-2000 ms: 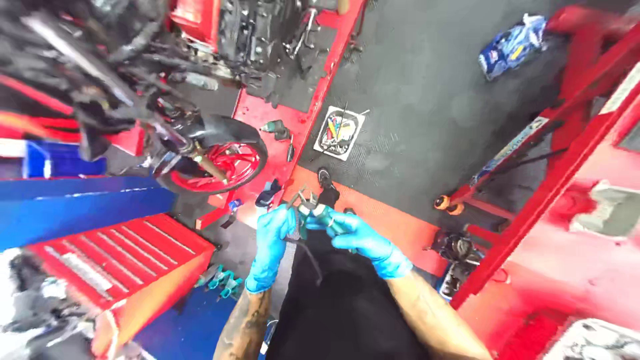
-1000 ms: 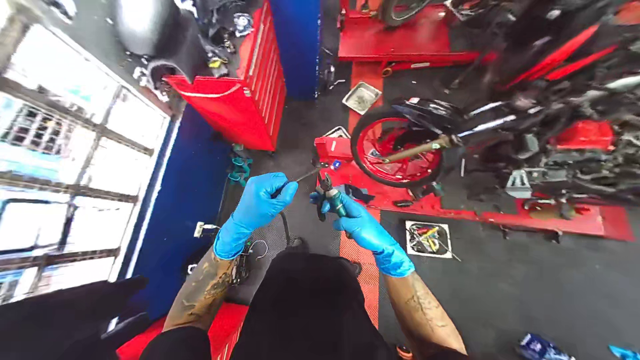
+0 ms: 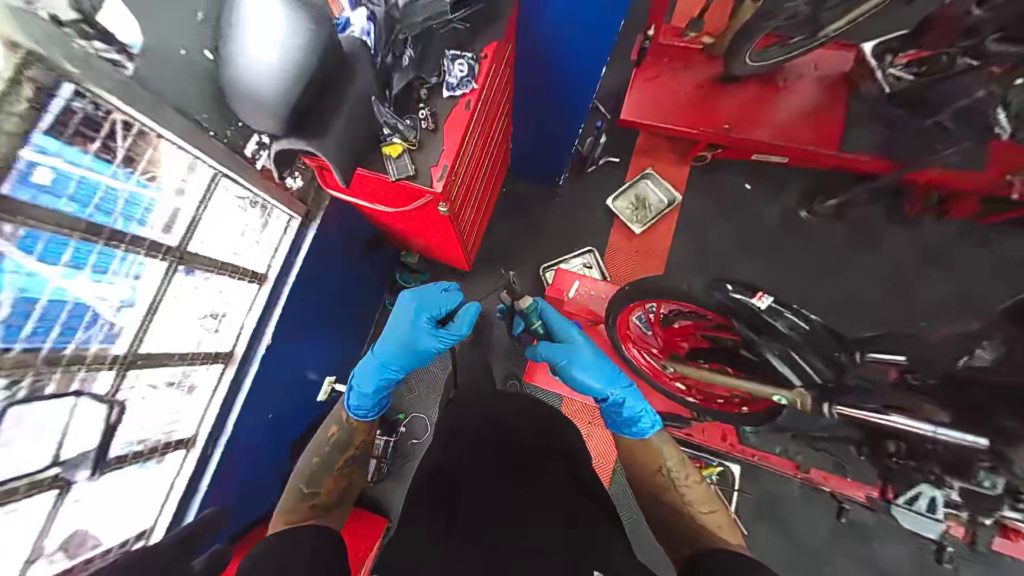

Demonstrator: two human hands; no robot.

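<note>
Both my hands wear blue gloves and meet in front of my lap. My right hand (image 3: 570, 344) is closed around a pair of pliers (image 3: 528, 310) with green handles, their dark jaws pointing up and left. Between finger and thumb, my left hand (image 3: 424, 324) pinches a thin dark cable (image 3: 474, 299), whose upper end reaches toward the plier jaws. Whether the jaws touch the cable cannot be told. A dark length hangs below my left hand.
A red tool cabinet (image 3: 416, 216) stands ahead, bearing parts. Metal trays (image 3: 644, 200) lie on the floor. To the right, a motorcycle's red-rimmed wheel (image 3: 692, 352) rests by a red lift platform (image 3: 800, 464). A barred window (image 3: 160, 296) and blue wall (image 3: 320, 352) are at left.
The view has swung strongly, bringing the window and cabinet into sight. My left hand is farther from my right than two seconds ago. The pliers remain in my right hand.
</note>
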